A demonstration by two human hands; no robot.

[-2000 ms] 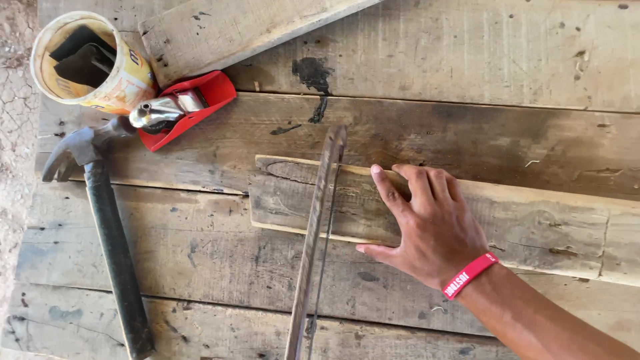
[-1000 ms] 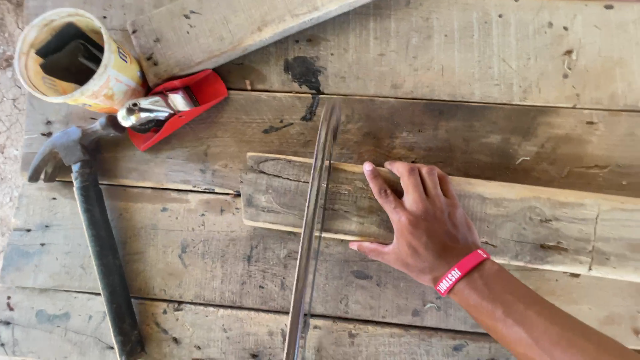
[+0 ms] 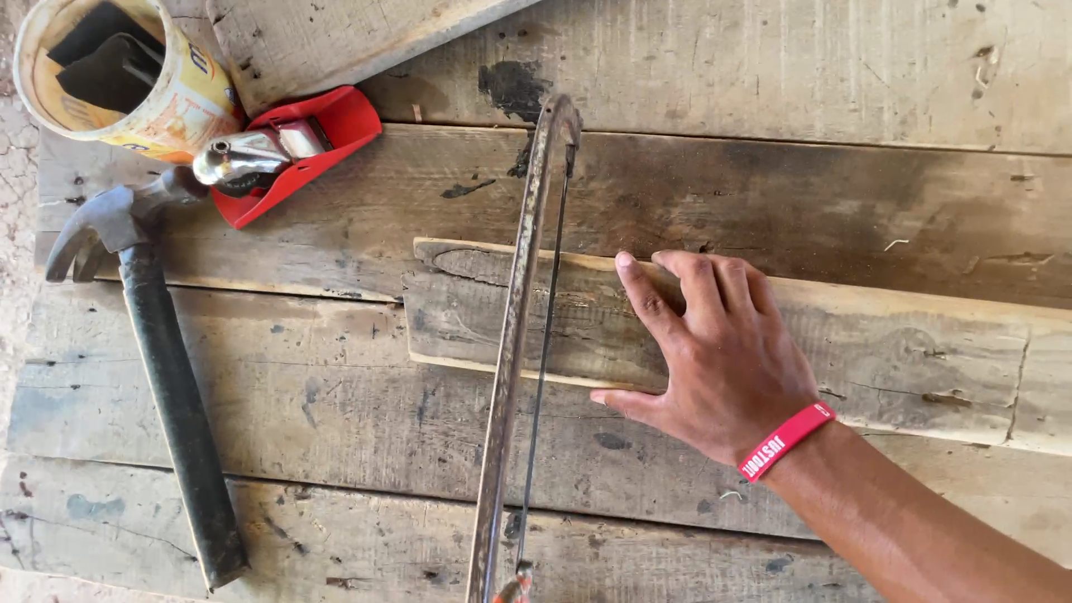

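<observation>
My right hand point(image 3: 729, 360) lies palm down across a weathered wooden plank point(image 3: 904, 368), thumb at its near edge and fingertips at its far edge. A red wristband point(image 3: 787, 441) bearing writing is around that wrist. Left of the hand, a hacksaw's worn metal frame point(image 3: 515, 335) crosses over the plank's left part, with its thin blade point(image 3: 548, 310) to the right of the frame. Whether the blade touches the wood cannot be told. A bit of orange shows at the blade's lower end. My left hand is out of view, and the saw's handle end runs past the bottom edge.
A claw hammer point(image 3: 176, 377) lies at the left on the plank tabletop point(image 3: 335, 519). Behind it are a small red hand plane point(image 3: 293, 159) and a plastic tub point(image 3: 201, 100) holding dark flat pieces. Another board point(image 3: 352, 42) lies at the top left.
The hacksaw has moved away from me, its far end now well beyond the plank's far edge. My right hand has stayed at the same place on the plank.
</observation>
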